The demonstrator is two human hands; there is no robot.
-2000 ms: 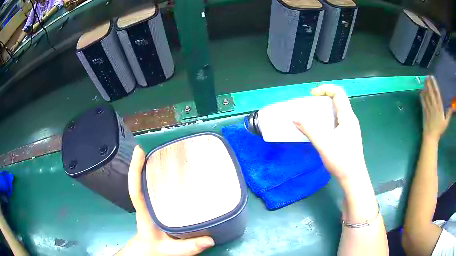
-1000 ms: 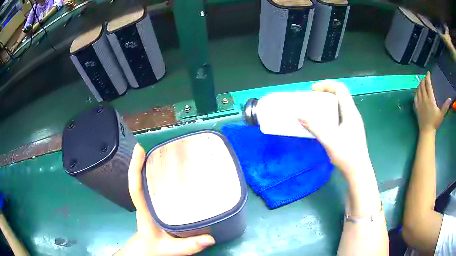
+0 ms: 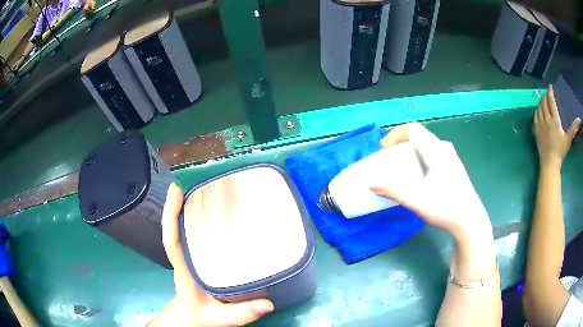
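A speaker stands on the bench with its wood-grain end panel facing up. My left hand grips its left side and near edge, thumb and fingers around the body. My right hand holds a white solvent dispenser bottle, tilted with its silver-and-dark cap pointing down and left, over a blue microfibre cloth lying on the bench. Whether the cap touches the cloth I cannot tell. A second speaker is left of the first, its black base with small round feet facing up.
Pairs of grey speakers stand on the recessed conveyor beyond the edge rail. A green post rises at the rail. Another person's hand touches a dark speaker at right; another person's arm and blue cloth show at left.
The bottle has moved lower and tipped from nearly level to cap-down. The cloth's far edge now shows behind it. Speakers on the conveyor have shifted left. My left hand is nearly unchanged.
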